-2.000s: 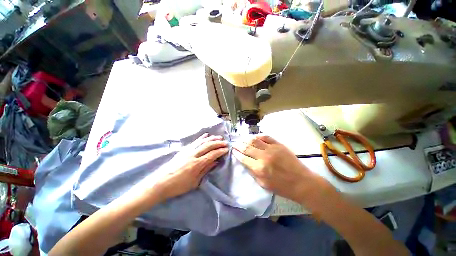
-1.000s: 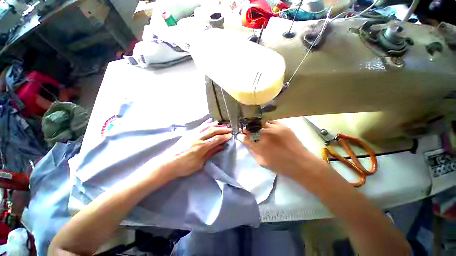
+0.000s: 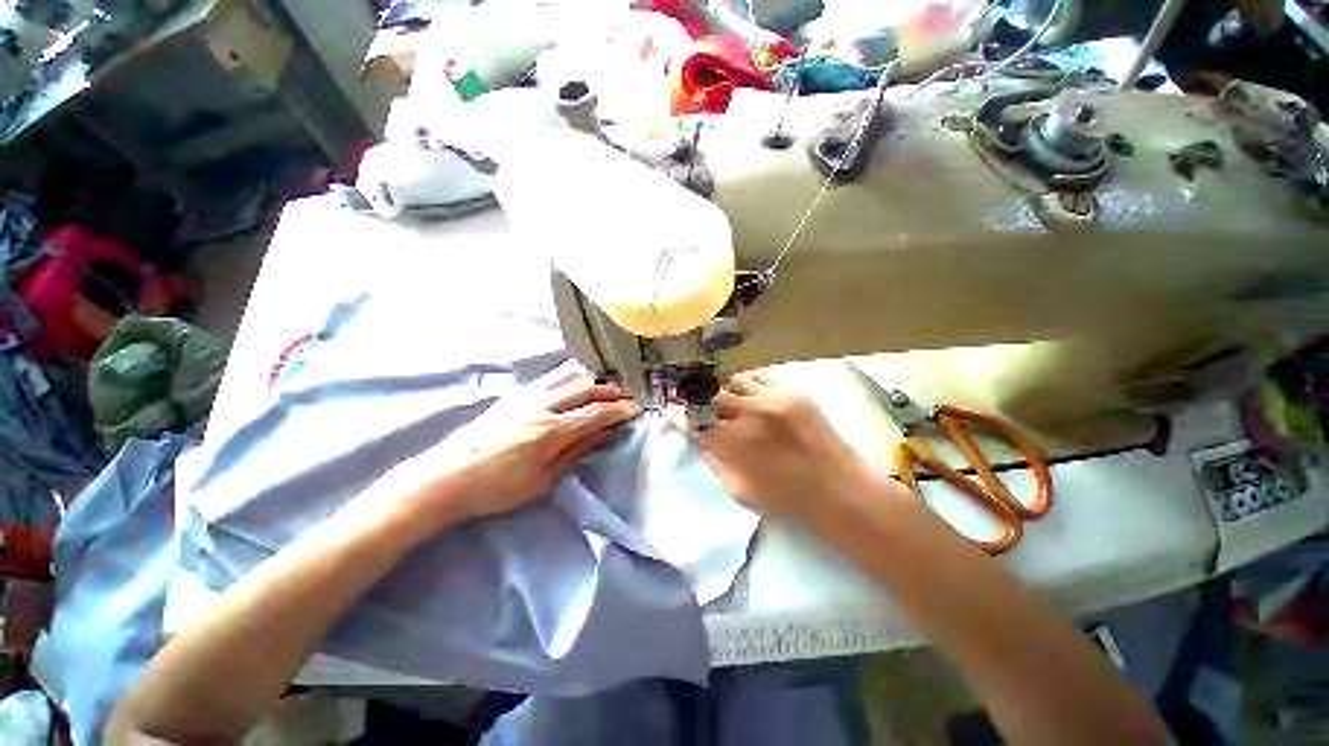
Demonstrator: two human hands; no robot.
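Observation:
A light grey-blue garment panel [image 3: 481, 583] is spread in folds on the white table, its front edge hanging over the table edge. A red-pink embroidered emblem [image 3: 293, 360] shows at its upper left. My left hand [image 3: 532, 437] lies flat on the panel, fingertips just left of the presser foot [image 3: 701, 414]. My right hand [image 3: 773, 445] is bent over the cloth right of the foot; its fingertips are partly hidden. A whitish cloth piece [image 3: 700, 510] lies between my hands. The cream-beige sewing machine head [image 3: 933, 219] stands above.
Orange-handled scissors [image 3: 969, 469] lie right of my right hand. Folded grey-white cloth [image 3: 423, 172] is at the table's back left, and red cloth [image 3: 717, 70] behind the machine. Blue-grey cloth [image 3: 110, 554] hangs at the left. The ruler-marked table edge [image 3: 816, 637] is in front.
From two seconds ago, both hands have moved up nearer the presser foot, and the panel's front folds have shifted. The whole view has also shifted slightly.

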